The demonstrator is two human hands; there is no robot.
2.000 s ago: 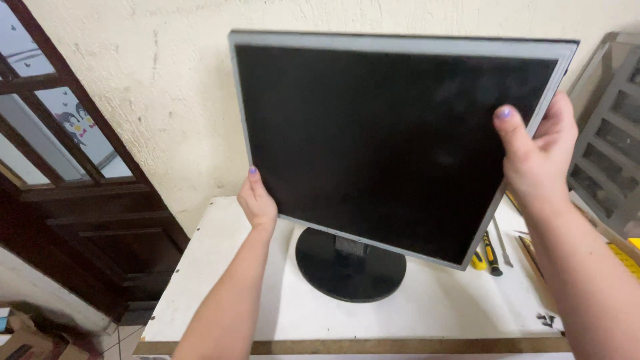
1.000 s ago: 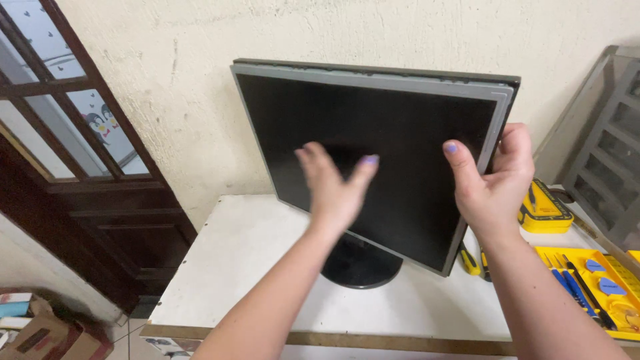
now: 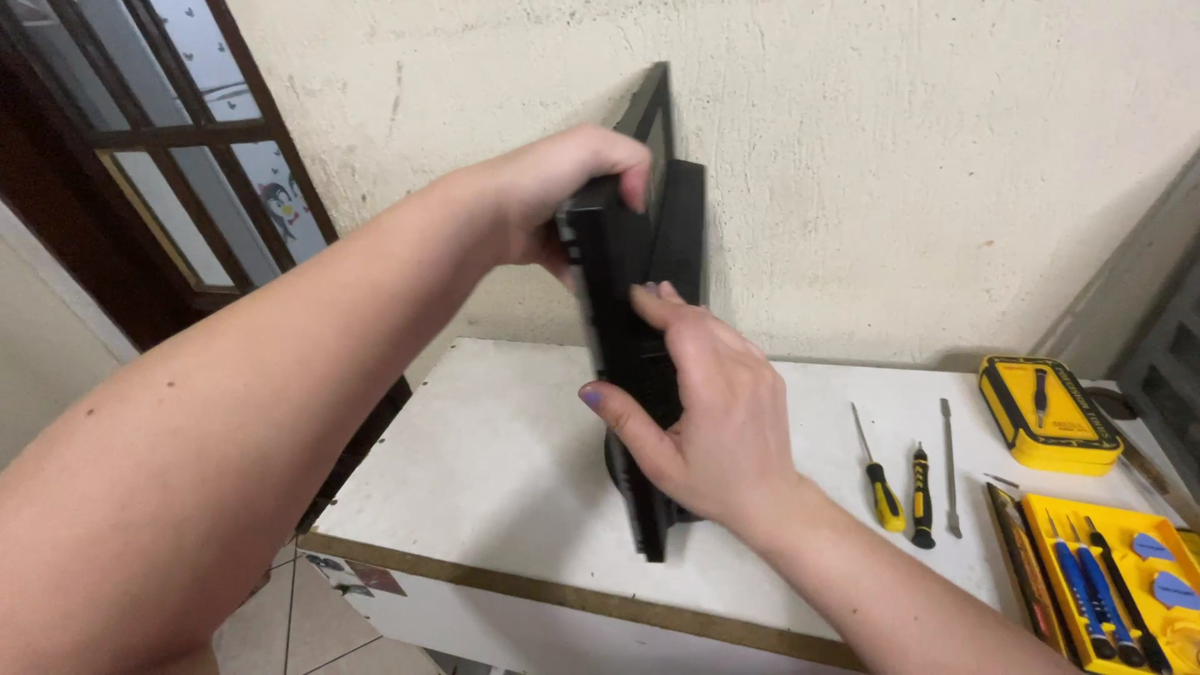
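Note:
A flat-panel monitor (image 3: 619, 309) stands edge-on on the white tabletop, its black side towards me and its rear housing to the right. My left hand (image 3: 586, 183) grips its upper corner, fingers curled over the top. Lower down, my right hand (image 3: 717, 403) clasps the side edge, with the thumb on the left and the fingers reaching round the back. Most of the round base is hidden behind the monitor and my right hand. The screen face is turned out of sight.
Right of the monitor lie a yellow-black screwdriver (image 3: 879, 483), a black precision screwdriver (image 3: 922, 497) and a metal pry tool (image 3: 951, 469). Farther right are a yellow tool case (image 3: 1050, 412) and a yellow tray (image 3: 1162, 525) of blue-handled tools. A rough wall (image 3: 844, 187) rises behind.
The monitor has turned from showing its screen to edge-on. My left hand has moved from in front of the screen to its upper corner; my right hand still holds the monitor.

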